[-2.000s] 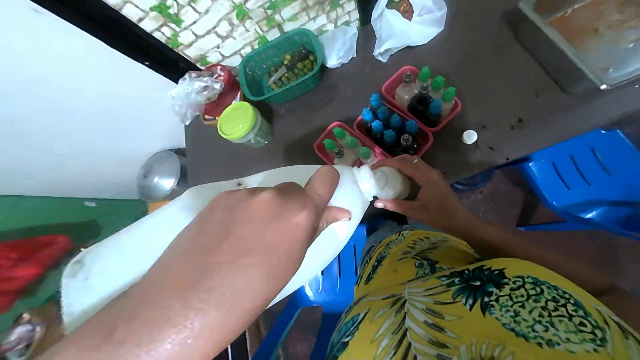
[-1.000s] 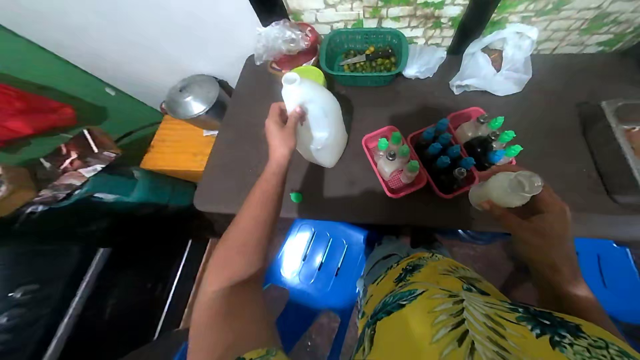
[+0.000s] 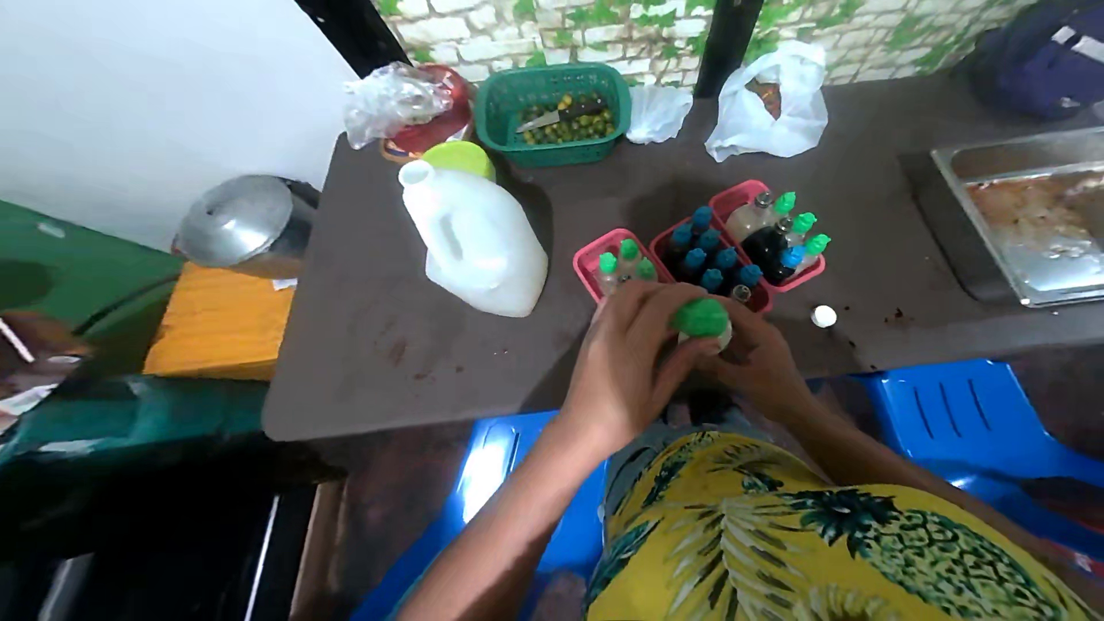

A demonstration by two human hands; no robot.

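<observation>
My left hand [image 3: 634, 354] has its fingers around a green bottle cap [image 3: 702, 319] on top of a small bottle. Beneath the cap, my right hand [image 3: 755, 358] grips that bottle, most of which the hands hide. Just beyond are pink baskets: the left one [image 3: 586, 272] holds green-capped bottles, the middle one dark bottles with blue caps [image 3: 710, 279], and the right one [image 3: 806, 274] a mix of bottles. Left of them, a white plastic jug [image 3: 492, 246] stands uncapped on the brown table [image 3: 379, 336]. A white cap [image 3: 824, 316] lies right of the baskets.
At the back are a green basket [image 3: 552, 155] of small green fruits with a knife [image 3: 561, 115], a white plastic bag [image 3: 768, 129] and a lime-green lid [image 3: 461, 159]. A steel tray [image 3: 1044, 224] sits at right. Blue chairs [image 3: 975, 414] stand along the near edge; a pot [image 3: 237, 220] is at left.
My left hand has let go of the jug, which now stands on the table, and has come to the bottle in my right hand. The green cap that lay near the table edge is gone from there.
</observation>
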